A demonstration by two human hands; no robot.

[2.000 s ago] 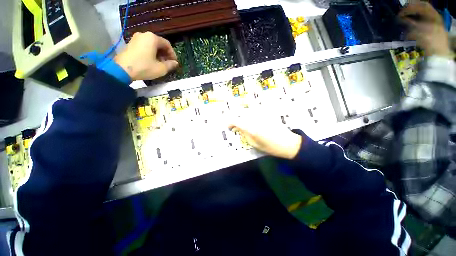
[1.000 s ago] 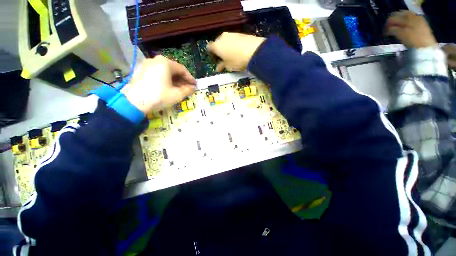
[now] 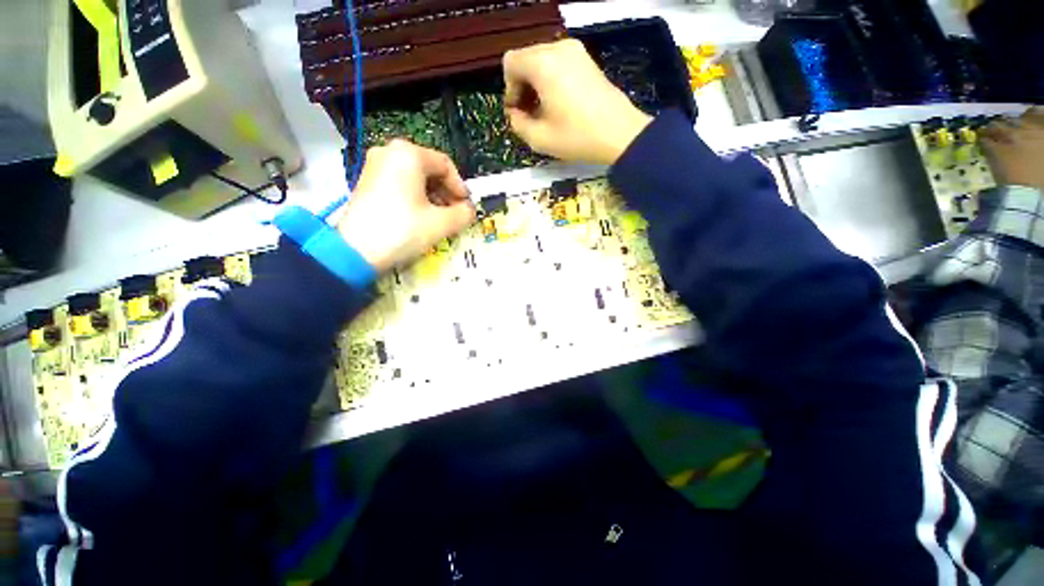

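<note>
A PCB panel (image 3: 504, 303), washed out white, lies in the rail (image 3: 458, 409) in front of me, with yellow and black parts along its far edge. My left hand (image 3: 410, 206), with a blue wrist strap (image 3: 326, 246), is over the panel's far edge, thumb and fingertips close together; I cannot tell whether they hold a part. My right hand (image 3: 569, 101) is over the middle bin of green-yellow components (image 3: 487, 129), fingers curled; its fingertips show no clear part. The left bin of green components (image 3: 401, 135) lies behind my left hand.
A beige box (image 3: 218, 109) stands at left. Brown slotted strips (image 3: 429, 46) lie behind the bins. A dark bin (image 3: 641, 63), yellow parts (image 3: 703, 66) and blue parts (image 3: 815, 69) are at right. Another person's hand (image 3: 1019, 149) is at the far right; more boards (image 3: 97, 383) lie left.
My right hand moved from over the panel to the middle bin, then slightly up and right. My left hand moved from the left bin to the panel's far edge. The other person's hand moved down and right.
</note>
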